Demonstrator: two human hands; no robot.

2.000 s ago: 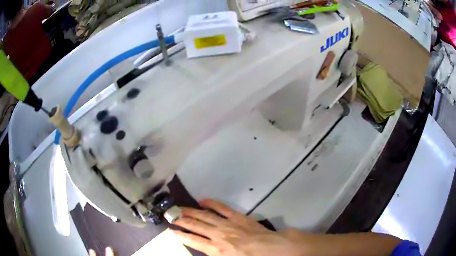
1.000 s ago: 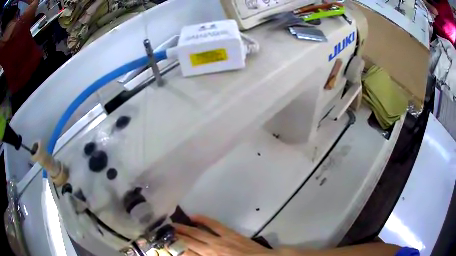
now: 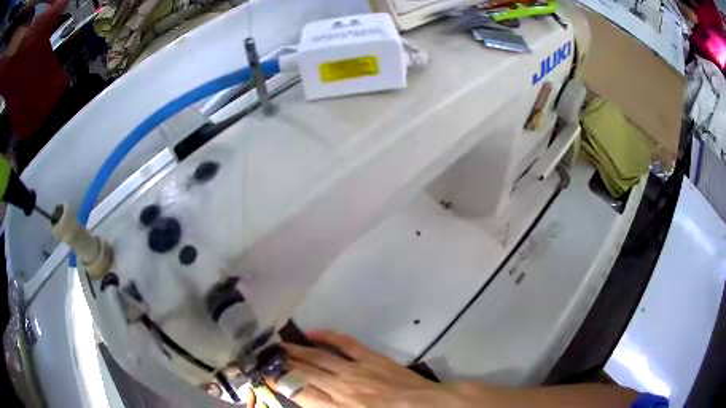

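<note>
My right hand (image 3: 350, 376) lies palm down at the bottom, beside the needle area (image 3: 247, 374), with no grip visible. A pale cap-like piece (image 3: 290, 383) shows at its fingertips. Dark cloth (image 3: 293, 331) shows in small parts beyond the fingers; my hand and the machine head hide most of it. A small bright yellow-orange shape (image 3: 263, 395) is at the bottom edge, too blurred to name. My left hand cannot be made out. The off-white sewing machine (image 3: 334, 167) spans the view.
A screwdriver (image 3: 17, 191) stands in a beige holder at left. A white box (image 3: 352, 57), metal tool (image 3: 501, 39) and green-handled tool (image 3: 521, 9) lie on the arm. A blue tube (image 3: 151, 119) curves behind. Olive cloth (image 3: 613, 147) lies right; a person in red (image 3: 32, 80) is behind.
Since two seconds ago the view has shifted, and the machine head sits lower in the picture. The left fingertips and most of the pale square piece have left view. My right hand remains beside the needle area.
</note>
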